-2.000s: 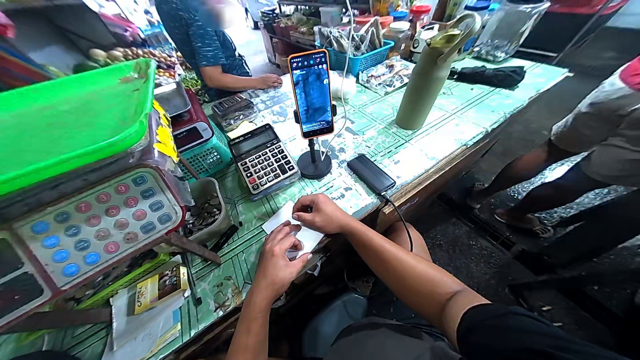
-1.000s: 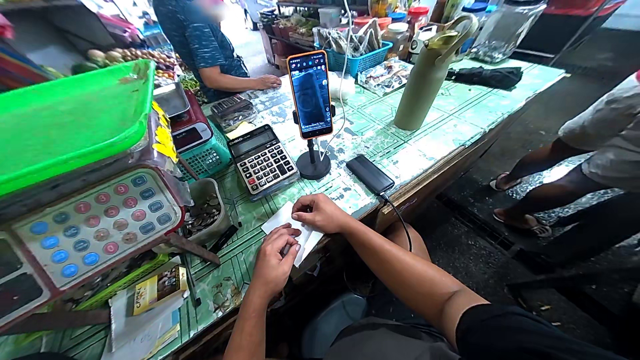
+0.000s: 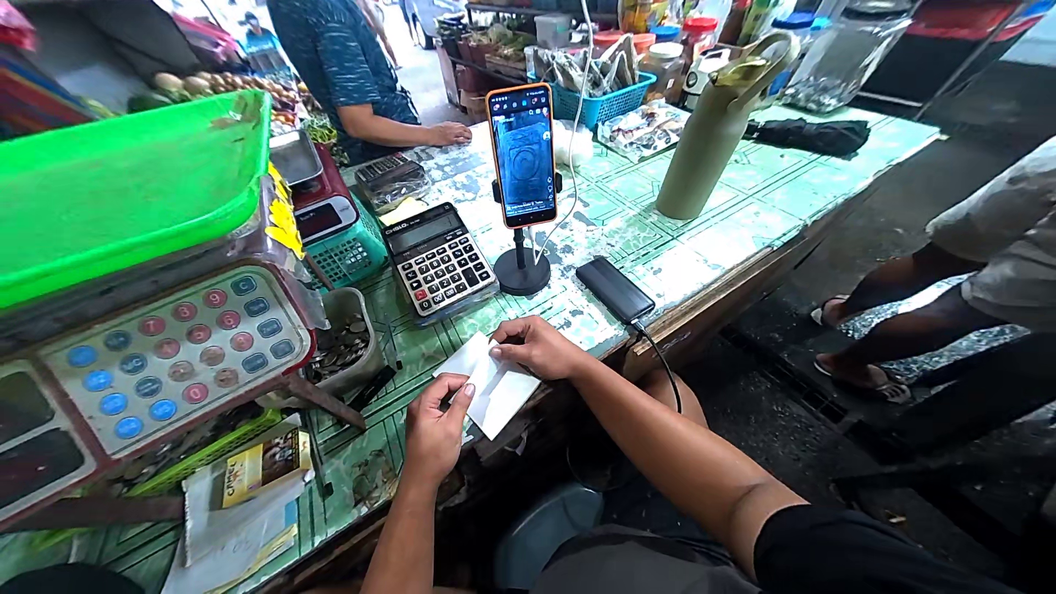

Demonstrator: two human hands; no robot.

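Both of my hands hold a piece of white paper [image 3: 505,398] at the near edge of the green patterned table [image 3: 742,214]. My left hand [image 3: 437,421] pinches its left side between thumb and fingers. The thumb and fingers of my right hand [image 3: 532,348] grip its upper edge. Behind the paper lies a desk calculator [image 3: 441,260], and a smartphone [image 3: 524,157] with an orange edge stands upright in a round-based holder [image 3: 522,272]. A black power bank [image 3: 615,289] with a cable plugged in lies right of the stand.
At left stands a weighing scale [image 3: 173,355] under a green tray [image 3: 132,181], with a coin container [image 3: 351,342] beside it. Farther back are an olive bottle [image 3: 709,140], a folded black umbrella [image 3: 813,136] and a blue basket [image 3: 606,103]. One person's forearm [image 3: 396,128] rests across the table; another's legs [image 3: 907,313] show right.
The fingers of my left hand have shifted on the paper, and the sheet shows more open between my hands. The person at the right has moved their feet.
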